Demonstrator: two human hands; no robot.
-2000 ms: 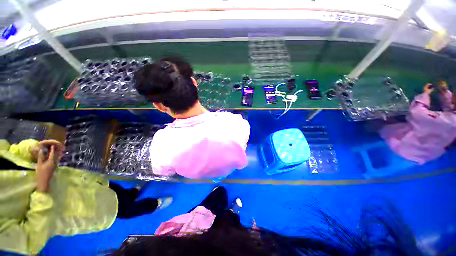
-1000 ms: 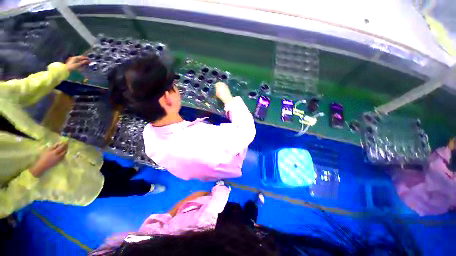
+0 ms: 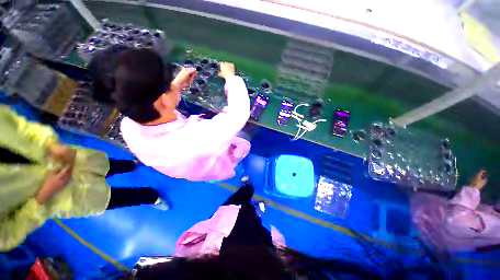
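Neither of my hands can be made out; a pink sleeve or smock part [image 3: 211, 235] shows at the bottom edge above dark hair. In front of me stands a light-blue stool [image 3: 294, 175]. Beyond it, on the green bench, lie a lit phone [image 3: 259, 107], a second lit phone [image 3: 284, 112] and a third phone [image 3: 340, 122]. A white looped cable [image 3: 305, 125] with pale-yellow strips lies between the second and third phones. A small black round device [image 3: 316, 109] lies beside the cable. A clear blister tray [image 3: 411, 158] with dark round items lies at the right.
A person in pink [image 3: 181, 143] sits at the bench, both hands at a loaded tray [image 3: 204, 82]. A person in yellow-green [image 3: 60, 188] stands left. A pink-clad person [image 3: 458, 219] is at the right. An empty ribbed tray [image 3: 305, 65] lies at the back. Clear trays [image 3: 333, 197] lie on the floor.
The view has shifted and tilted. The pink-clad person at the bench now has both hands at the tray. The yellow-green person's raised arm has come down, hands together.
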